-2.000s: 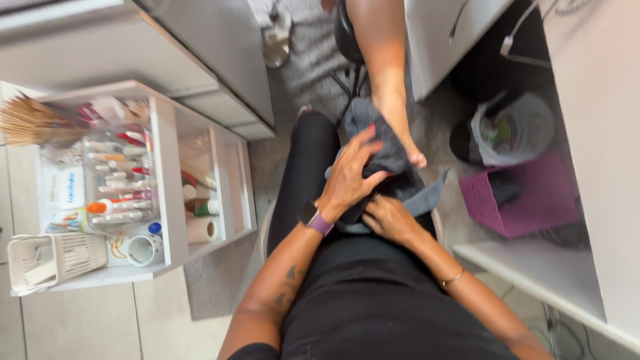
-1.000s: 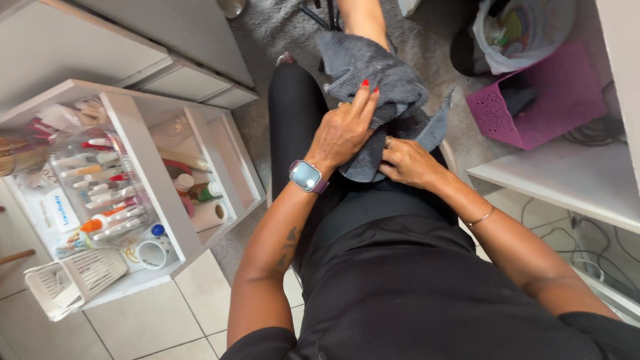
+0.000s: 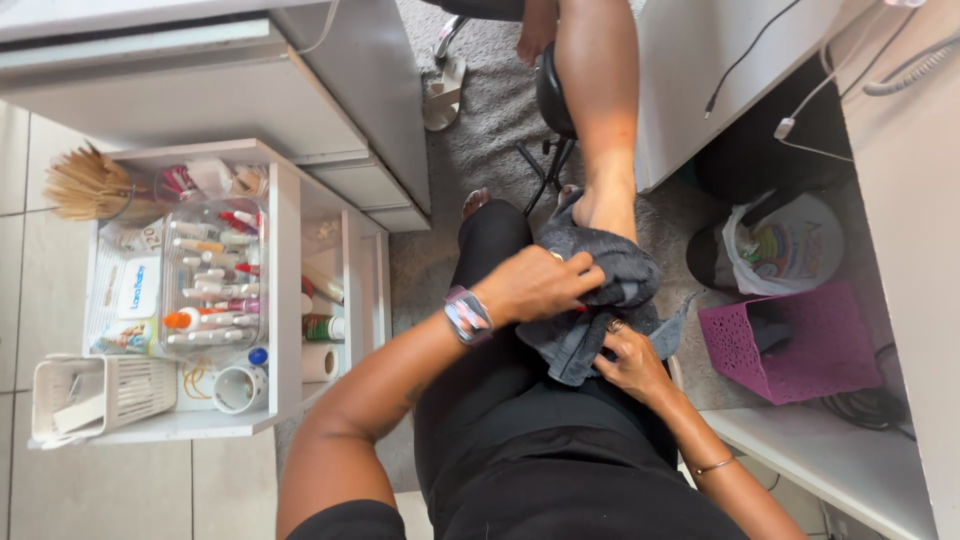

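Note:
A dark grey towel [image 3: 611, 259] is wrapped around the front of another person's foot, over my lap; the ankle and heel [image 3: 606, 199] show bare above it. My left hand [image 3: 536, 285], with a watch at the wrist, lies on the towel's left side, its fingers bent and gripping the cloth near the covered toes. My right hand [image 3: 634, 364] pinches the towel's lower edge beside a loose corner [image 3: 673, 330]. The toes are hidden under the cloth.
At left, an open drawer [image 3: 285, 300] holds nail polish bottles, wooden sticks [image 3: 94, 184] and a white basket [image 3: 142, 386]. A black footrest [image 3: 553, 97] stands ahead. At right are a lined bin [image 3: 795, 244], a purple basket [image 3: 817, 345] and hanging cables [image 3: 750, 45].
The towel now wraps around the front of the foot, where two seconds ago the toes showed bare beside it. My left hand's fingers have curled from lying extended on the cloth.

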